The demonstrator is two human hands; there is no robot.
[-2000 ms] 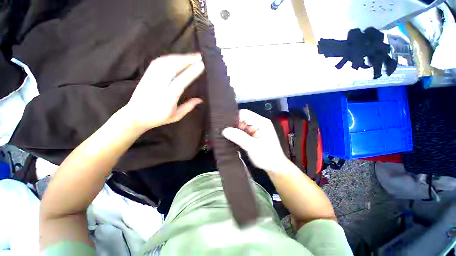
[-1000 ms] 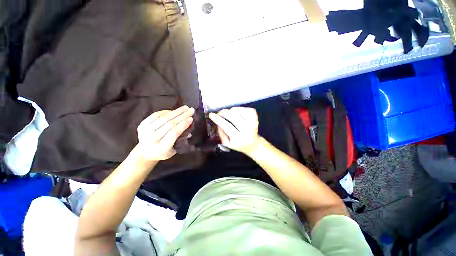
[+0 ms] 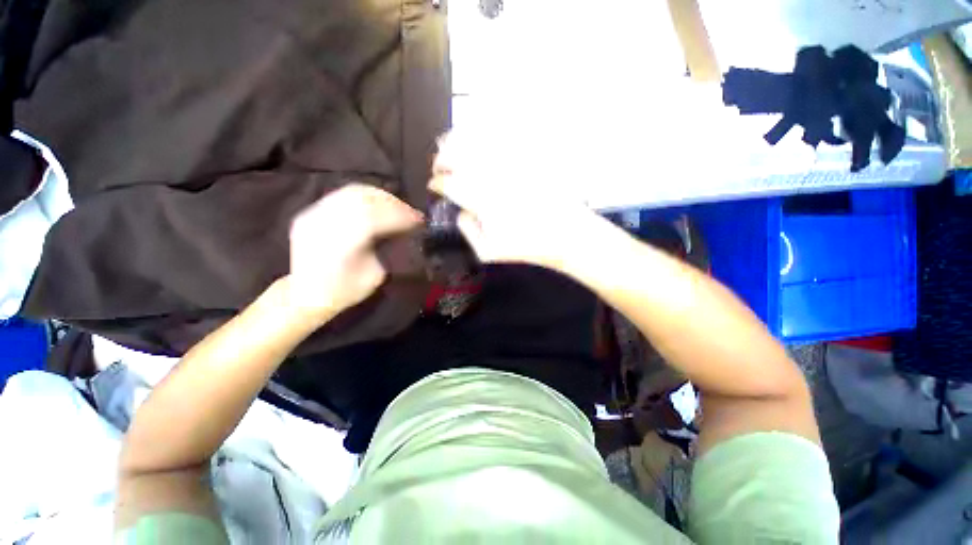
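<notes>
The dark brown garment (image 3: 213,117) covers the left of the table and hangs over its front edge. Its waistband (image 3: 424,96) runs down the garment's right edge. My left hand (image 3: 346,250) grips the cloth near the waistband's lower end, fingers curled. My right hand (image 3: 512,213) is just right of it, at the waistband edge, fingers bent on the cloth. It is blurred and washed out against the white table. A dark, blurred bit of folded cloth shows between the hands. The needle area is not clearly visible.
The white table (image 3: 597,138) lies right of the garment, with a tan strip (image 3: 695,40) and bunched black fabric strips (image 3: 826,101) on it. A blue bin (image 3: 842,277) and a partly hidden backpack are below. White cloth (image 3: 53,447) lies at lower left.
The long, narrow ruffled strip that hung over my lap is folded up out of sight. My hands came together at its edge, and my right hand then moved up and slightly right.
</notes>
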